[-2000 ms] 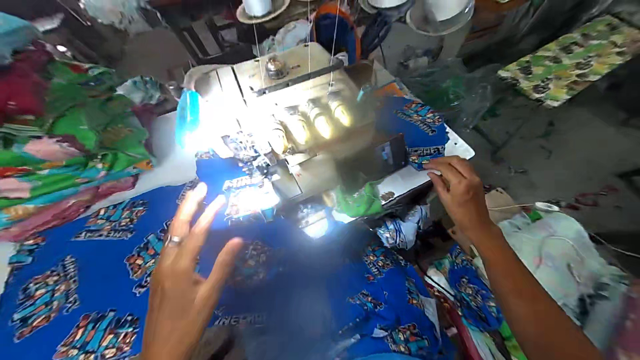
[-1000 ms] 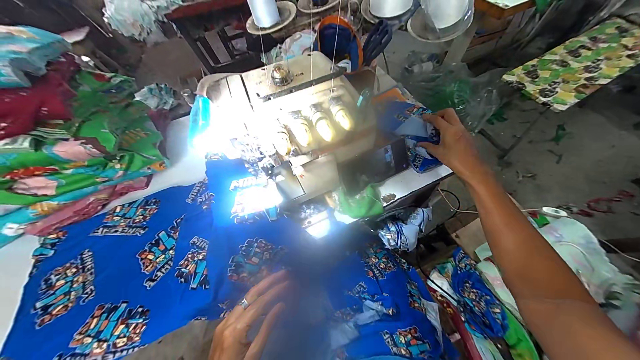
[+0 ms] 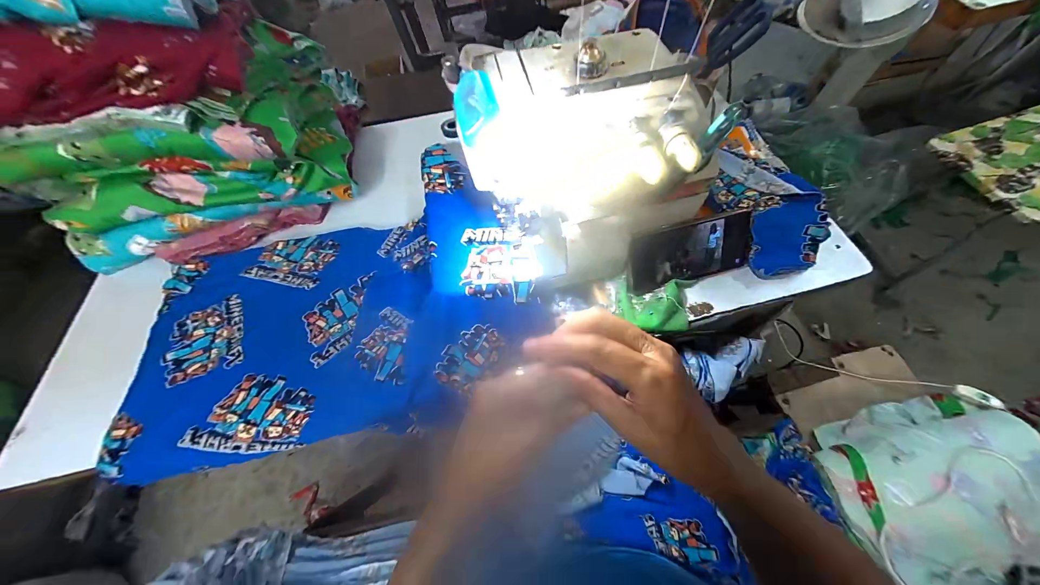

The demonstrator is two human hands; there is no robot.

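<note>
Blue printed fabric [image 3: 268, 341] covers the left of the white sewing table and runs under the lit needle area of an industrial sewing machine [image 3: 593, 122]. My left hand [image 3: 520, 414], badly blurred, is over the fabric's near edge, just in front of the machine. Close against it, my right hand [image 3: 626, 366] has bent fingers and meets or overlaps the left. Whether either hand holds anything cannot be made out. More blue fabric [image 3: 682, 528] hangs below the hands. At the machine's right lies a folded blue piece [image 3: 784, 231], beside a dark phone [image 3: 691, 248].
Folded green and red printed fabrics [image 3: 187, 162] are stacked at the left of the table [image 3: 73, 366]. A green cloth [image 3: 654, 307] sits at the machine's front edge. At lower right is a pale fabric bundle [image 3: 934, 479], with a white cable above it. A thread stand [image 3: 865, 24] rises behind.
My right hand has left the blue piece at the machine's right and come in front of the machine beside my left hand. The view has shifted.
</note>
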